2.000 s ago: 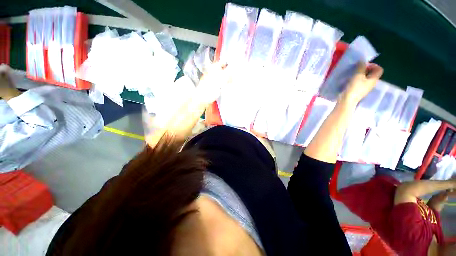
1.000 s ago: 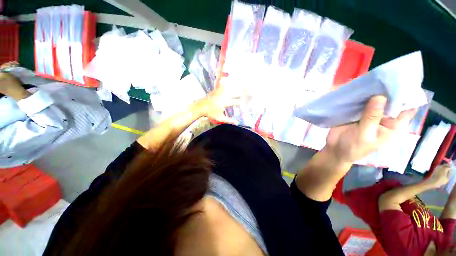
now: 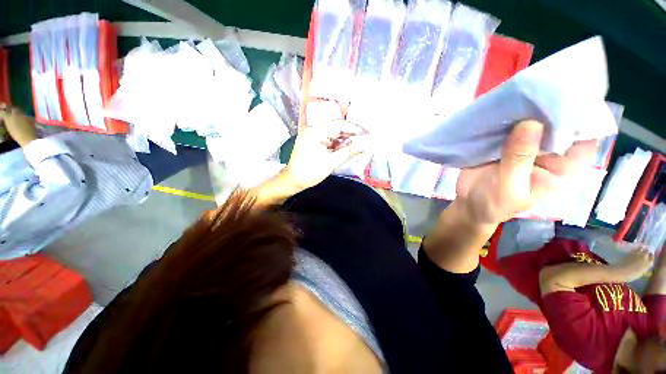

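Note:
My right hand (image 3: 504, 172) holds a whitish, pointed bubble bag (image 3: 511, 109) raised over the right side of the red tray (image 3: 504, 62). Glare hides whether a flat product is inside. My left hand (image 3: 321, 150) is over the tray's lower left part with its fingers bent; glare hides whether it holds anything. Several bagged products (image 3: 376, 47), grey inside clear film, lie side by side in the tray's upper row. The upper right slot shows bare red. The lower row is washed out by glare.
A pile of whitish bubble bags (image 3: 186, 91) lies left of the tray on the green bench. Filled red trays stand far left (image 3: 109, 73) and right. People work at both sides, one in a striped sleeve (image 3: 87, 175), one in a dark red shirt (image 3: 584, 321).
Two seconds ago my right hand was at the tray's upper right slot with a bagged product; that slot now shows red. Since one second ago, my left hand's fingers have bent inward.

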